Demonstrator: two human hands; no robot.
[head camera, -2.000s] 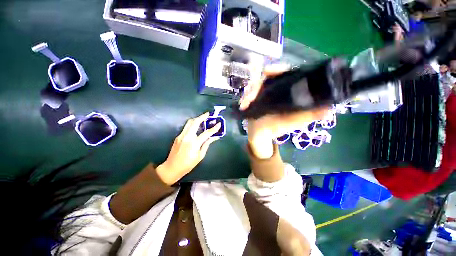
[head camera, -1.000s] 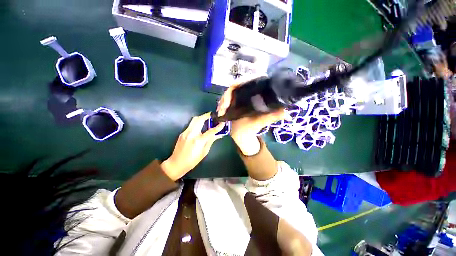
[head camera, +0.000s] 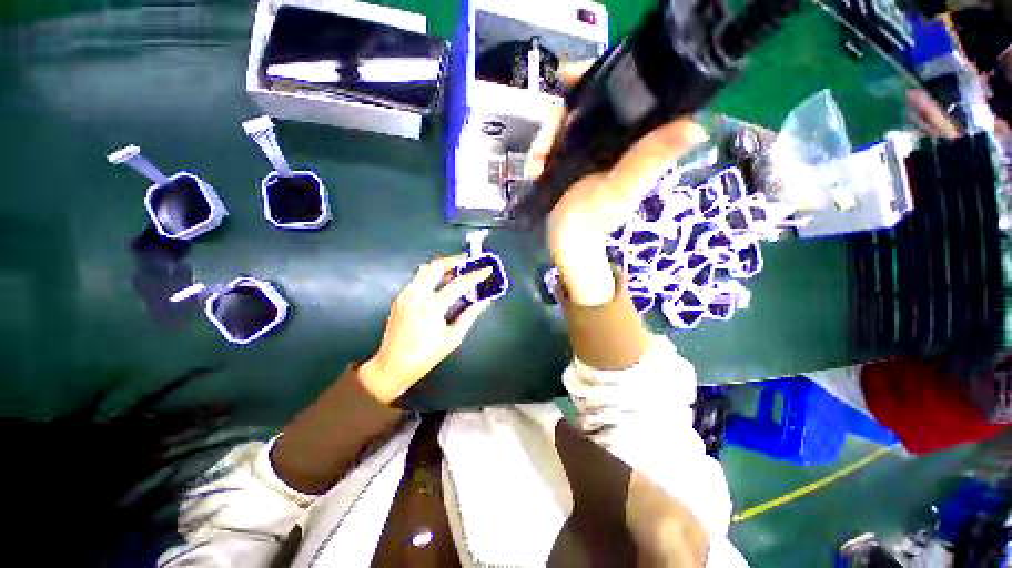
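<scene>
My left hand holds an octagonal housing with a pale rim and dark centre on the green bench; its short ribbon tail points away from me. My right hand grips the thick black electric screwdriver, raised and tilted, to the right of the housing and apart from it. The tool's lower end is blurred, in front of the front right part of the white and blue screw feeder. Three larger octagonal housings with ribbon tails lie at the left, one of them here.
A pile of housings lies right of my right wrist. Beyond it are a clear plastic bag, a white box and stacked black trays. An open white box with a dark glossy item stands left of the feeder. A red sleeve shows at right.
One second ago the screwdriver was over the held housing; now my right hand has lifted it away to the right, near the feeder. My left hand still holds the housing. The view has shifted slightly.
</scene>
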